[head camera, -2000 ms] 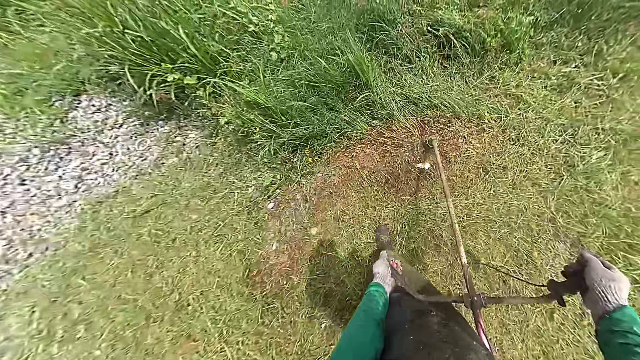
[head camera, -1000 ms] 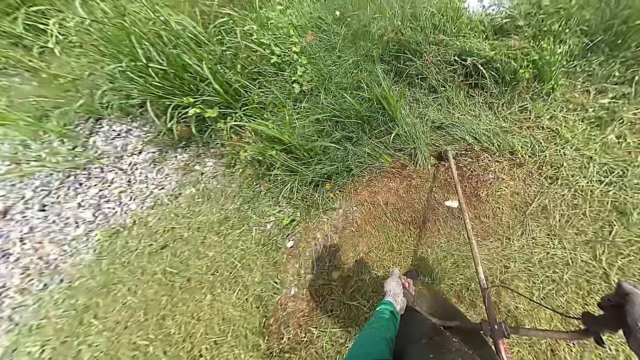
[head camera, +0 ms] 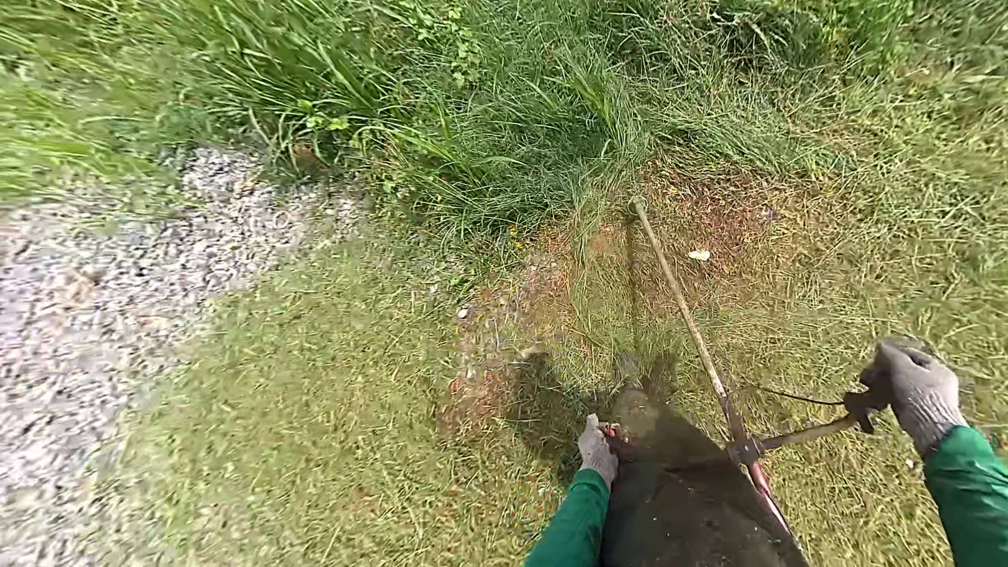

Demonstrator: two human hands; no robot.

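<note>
A brush cutter's long shaft [head camera: 693, 331] runs from the lower right up to its cutting head [head camera: 637, 206], which is at the edge of the tall grass. My right hand [head camera: 917, 390], in a pale knit glove, is closed on the dark grip at the right end of the handlebar [head camera: 811, 434]. My left hand [head camera: 598, 450], gloved too, is closed on the reddish left grip. A thin cable [head camera: 803, 398] loops near the right grip. Dark, dirty legwear or an apron [head camera: 685, 512] covers my leg behind the bar and hides part of it.
Tall green grass [head camera: 504, 102] stands across the top. Grey gravel [head camera: 142, 307] spreads at the left. Short cut grass [head camera: 315, 409] surrounds me, with a reddish-brown bare patch [head camera: 709, 220] by the cutting head. A small white scrap [head camera: 698, 255] lies on that patch.
The cutting head has moved left relative to the white scrap and sits at the edge of the tall grass. Both hands have kept hold of the handlebar.
</note>
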